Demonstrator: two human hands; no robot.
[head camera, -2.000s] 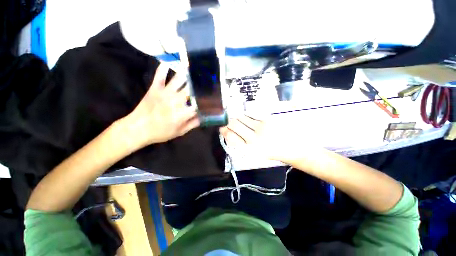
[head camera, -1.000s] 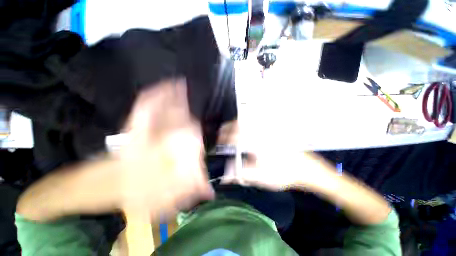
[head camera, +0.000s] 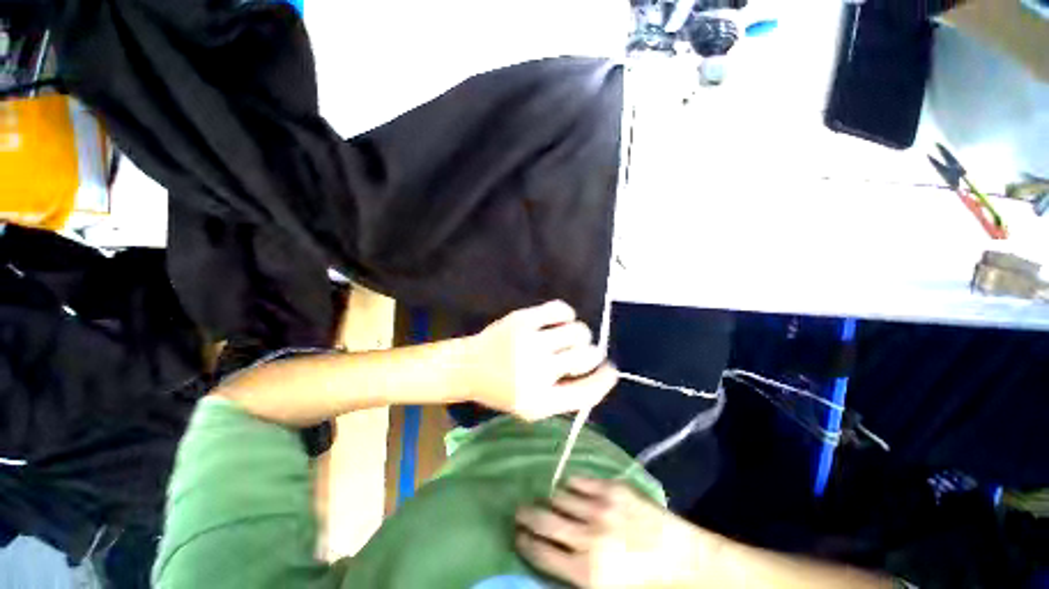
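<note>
A black cloth hangs over the table's front edge, its right edge running straight up to the metal parts of the sewing machine. A thin white cord runs along that edge and down to my lap. My left hand is closed on the cord and the cloth's lower corner. My right hand is lower, over my lap, with its fingers at the cord's lower part; whether they grip it is unclear. Loose cord strands trail to the right.
On the white table lie a black phone, snips with red and yellow-green handles and a small tan block. A blue bar is below the table edge. Dark cloth and a yellow-orange item are at left.
Both hands have moved from the table down towards my lap. The cloth's edge is now stretched straight from the machine with the cord along it. The view has shifted, and the machine head is mostly out of view.
</note>
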